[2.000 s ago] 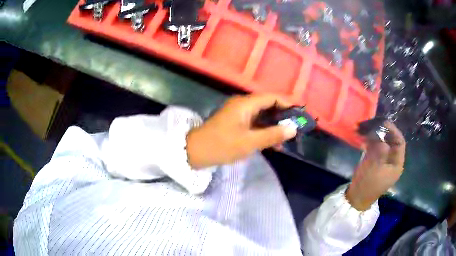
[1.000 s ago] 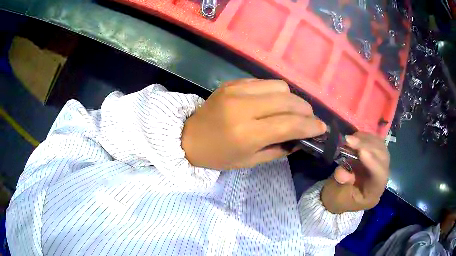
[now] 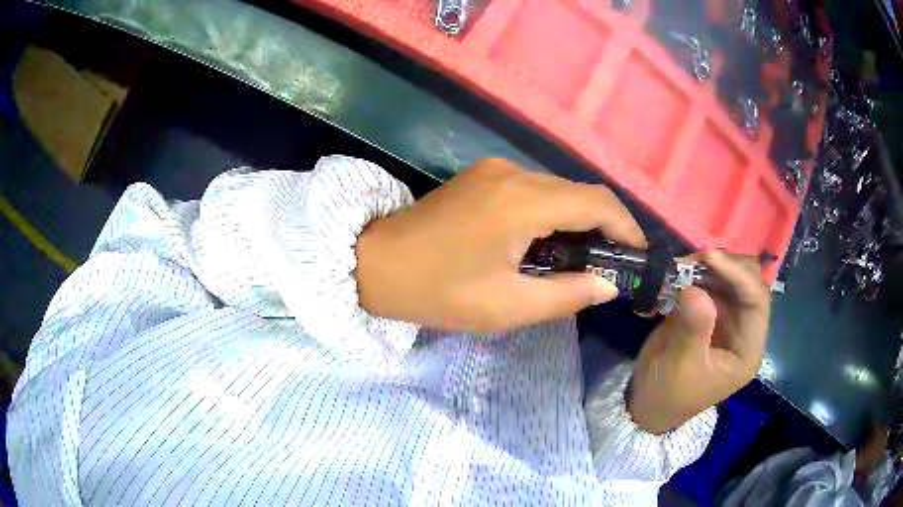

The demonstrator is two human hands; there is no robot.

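Observation:
My left hand [image 3: 475, 253] is shut on a small black device [image 3: 584, 259], thumb below and fingers above. A small green spot shows on the device near my left thumb. My right hand [image 3: 715, 327] pinches the silver handles of a spring clip [image 3: 683, 279] at the device's right end. The clip's dark jaw is against the device there; how far it grips is hard to tell. Both hands are over the bench's front edge, just in front of the red-orange foam tray [image 3: 604, 139].
Clamped units with silver clip handles [image 3: 701, 59] sit in the tray's farther pockets. A tangled clip pile [image 3: 856, 198] lies right of the tray. The dark green bench edge [image 3: 297, 84] runs diagonally. Cardboard [image 3: 67, 114] is at the left, and grey cloth [image 3: 792, 485] at the lower right.
My right hand has brought the clip from the tray's corner to the device in my left hand. The device has turned, showing its green spot again. The tray has shifted up and right in view.

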